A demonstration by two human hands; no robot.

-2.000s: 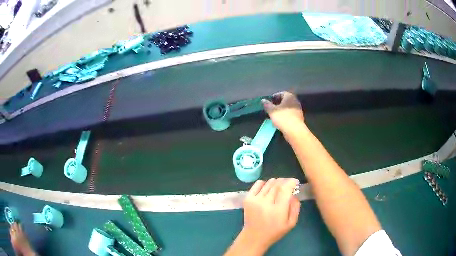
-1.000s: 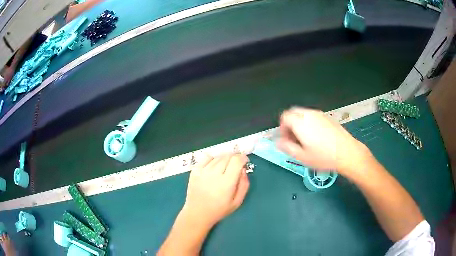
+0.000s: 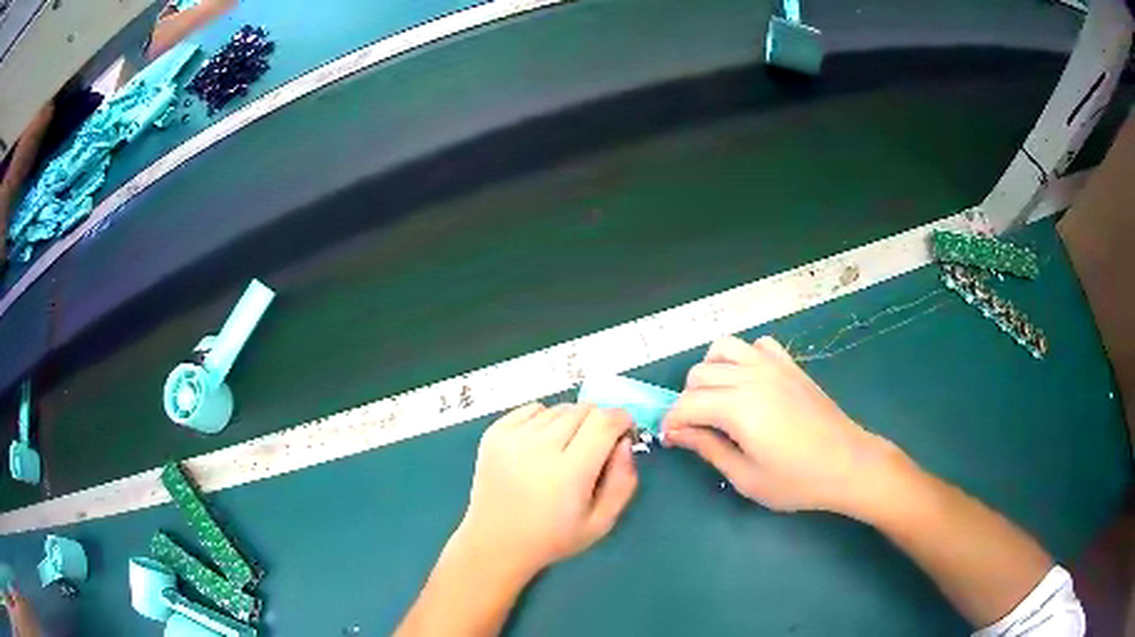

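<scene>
A turquoise fan handle shell [image 3: 629, 396] lies at the inner edge of the belt rail between my hands; the fan's round head does not show and seems covered by my right hand. My left hand [image 3: 556, 475] pinches a small silvery circuit board [image 3: 642, 442] at its fingertips, close against the handle. My right hand [image 3: 766, 429] holds the fan at the handle's right side, its fingertips almost touching the board.
Green board strips [image 3: 209, 525] and fan bodies [image 3: 152, 587] lie at lower left. More board strips [image 3: 986, 254] and thin wires lie at right by the frame post [image 3: 1052, 118]. Fan bodies [image 3: 199, 396] sit on the belt [image 3: 523, 249]. Another person's hand shows at the lower left edge.
My right hand has taken a fan from the belt to the bench and moved left to meet my left hand. The view has shifted; fans on the belt have moved left.
</scene>
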